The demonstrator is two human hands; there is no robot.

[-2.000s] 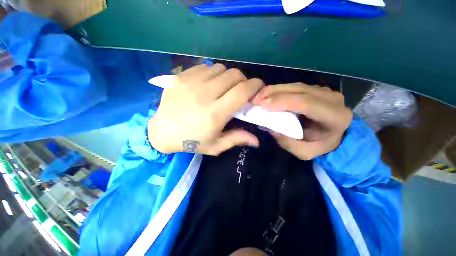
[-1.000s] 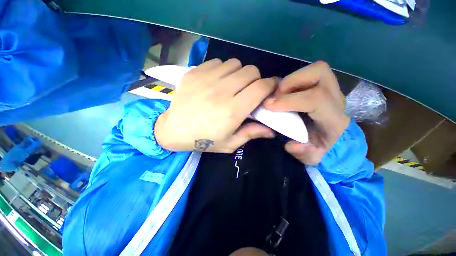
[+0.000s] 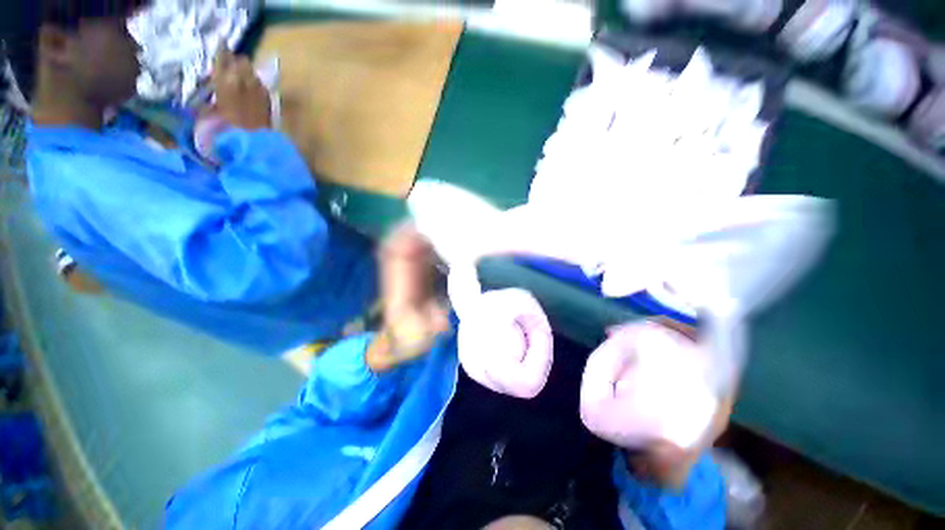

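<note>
A white cat-ear headset (image 3: pixel 518 233) is held up in front of my body, blurred by motion. Its two pale pink ear cushions (image 3: pixel 505 342) face me, and a white pointed ear stands out at each side of the band. My right hand (image 3: pixel 668 461) grips the right cup from below and outside, mostly hidden behind it. My left hand (image 3: pixel 409 300) is blurred beside the left side of the headset; whether it touches it I cannot tell.
A parts tray (image 3: pixel 655 304) heaped with white ear pieces (image 3: pixel 653 135) lies on the green bench (image 3: pixel 829 290) behind the headset. Several headsets (image 3: pixel 881 72) stand at upper right. A person in a blue smock (image 3: pixel 197 217) works at left by brown cardboard (image 3: pixel 358 98).
The view has shifted up and left. The headset is now raised, with cushions and both ears showing; before, both hands covered most of it. My hands have moved apart.
</note>
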